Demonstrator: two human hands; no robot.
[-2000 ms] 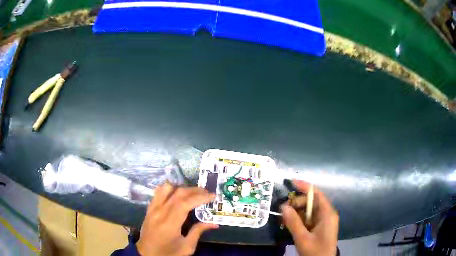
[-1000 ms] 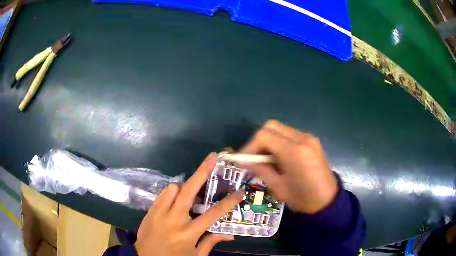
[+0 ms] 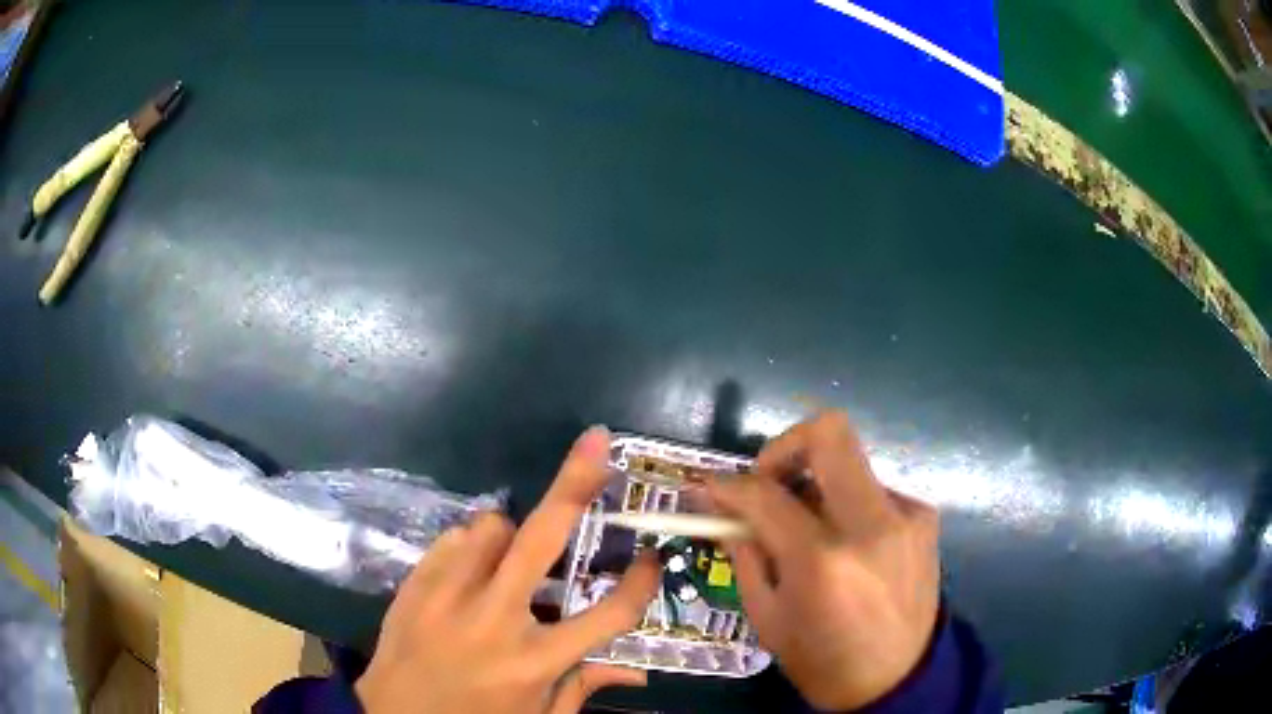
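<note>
The white power strip housing (image 3: 684, 653) lies open on the dark bench, its slots facing up. Inside it are a green circuit board with a yellow block (image 3: 713, 569), thin wires and a gold-coloured strip near the top edge. My left hand (image 3: 488, 614) holds the housing's left side, one finger at the top left corner and another reaching inside. My right hand (image 3: 844, 586) holds the pale pointed stick (image 3: 677, 525) over the housing, its tip pointing left. My right hand hides the housing's right part.
A clear plastic bag over a white bundle (image 3: 237, 495) lies left of the housing. Nippers with yellowish handles (image 3: 95, 191) lie open at upper left. A blue corrugated sheet (image 3: 865, 63) lies at the top beside the green conveyor (image 3: 1102, 126). A cardboard box (image 3: 230, 635) stands below the bench edge.
Over two seconds my right hand came from the housing's right side to over it, and the stick now lies across it. Since one second ago the stick has moved lower. The view has shifted.
</note>
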